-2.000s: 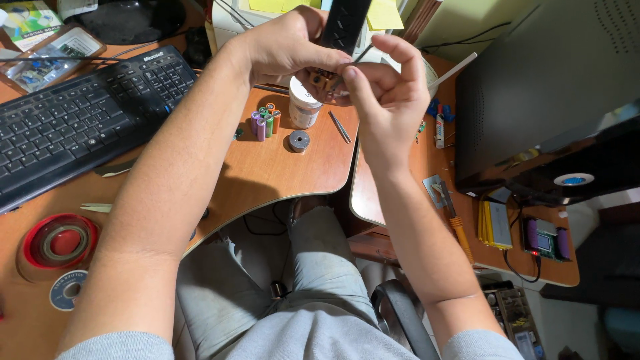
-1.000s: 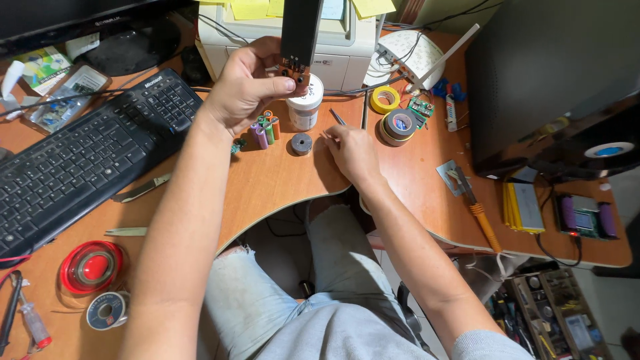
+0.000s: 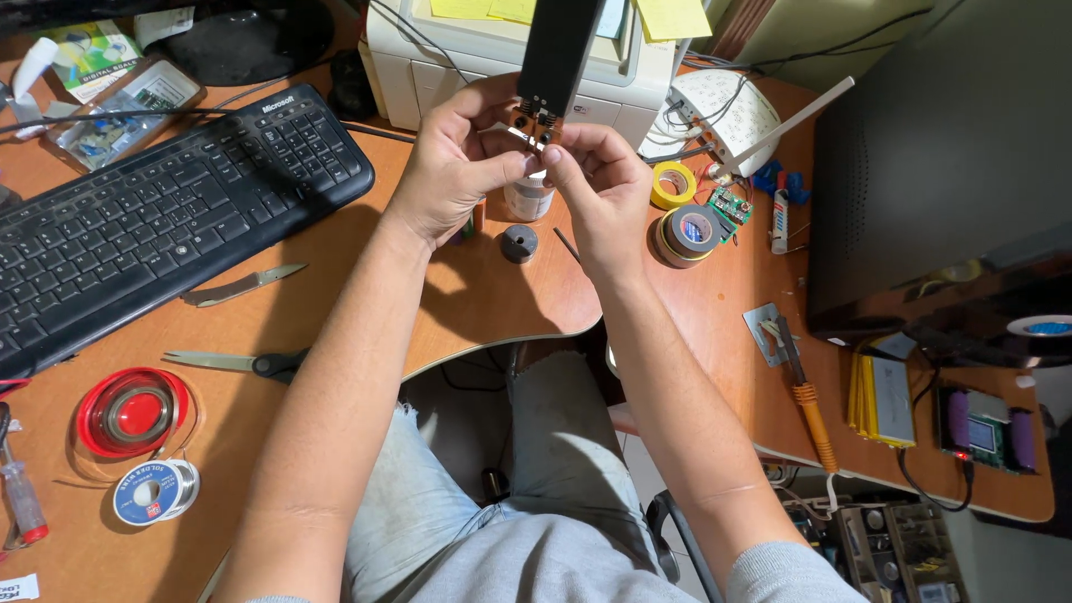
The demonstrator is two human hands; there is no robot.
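My left hand [image 3: 465,159] grips the lower end of a long black device [image 3: 559,54], held upright, with copper-coloured contacts and small springs [image 3: 536,121] at its base. The thumb and fingers of my right hand [image 3: 605,188] pinch at the same end, beside my left thumb; whatever small part lies between the fingertips is too hidden to tell. Behind the hands stands a white jar [image 3: 529,201]. A dark grey spool [image 3: 518,244] and a thin dark rod [image 3: 567,244] lie below it on the desk. Battery cells [image 3: 479,216] are mostly covered by my left hand.
Left are a black keyboard [image 3: 180,197], a folding knife [image 3: 244,286], scissors [image 3: 222,360] and a solder wire spool [image 3: 152,494]. Right are tape rolls [image 3: 693,232], a soldering iron [image 3: 811,410] and flat battery packs [image 3: 883,398]. A printer [image 3: 419,79] and router [image 3: 724,113] stand behind.
My right hand has moved up from the rod on the desk to the base of the black device. My left hand has kept hold of the device.
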